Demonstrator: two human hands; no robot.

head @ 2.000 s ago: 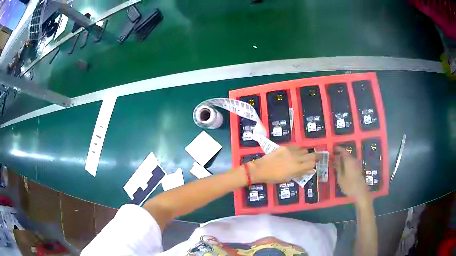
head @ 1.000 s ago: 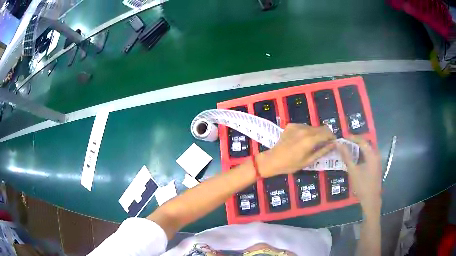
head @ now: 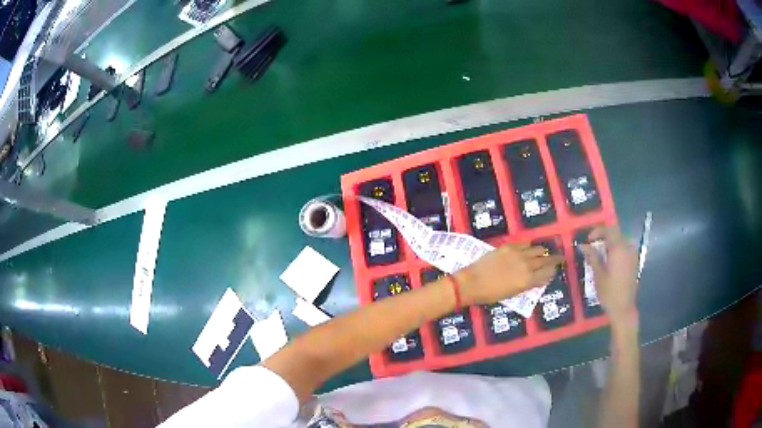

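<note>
A red-orange tray (head: 352, 251) holds black phones lying back up, with small white labels, in two rows. A printed label strip (head: 447, 249) runs from the white roll (head: 320, 218) across the tray to my left hand (head: 508, 274). My left hand holds the strip near its free end, which hangs over the lower-row phones. My right hand (head: 616, 266) is over the lower row's rightmost pocket, beside a white printed piece (head: 592, 276). Its fingertips are blurred; whether they grip that piece or a tool is unclear.
Left of the tray lie a white square (head: 309, 274), sheet remnants with a dark band (head: 224, 333) and a long marked strip (head: 147, 267). A thin strip (head: 644, 244) lies right of the tray. A pale rail (head: 401, 134) crosses behind. Dark parts (head: 257, 55) lie beyond it.
My hands, together at the strip one second ago, are now apart. My right hand is at the rightmost lower pocket; the strip's end hangs below my left hand. The view has also shifted.
</note>
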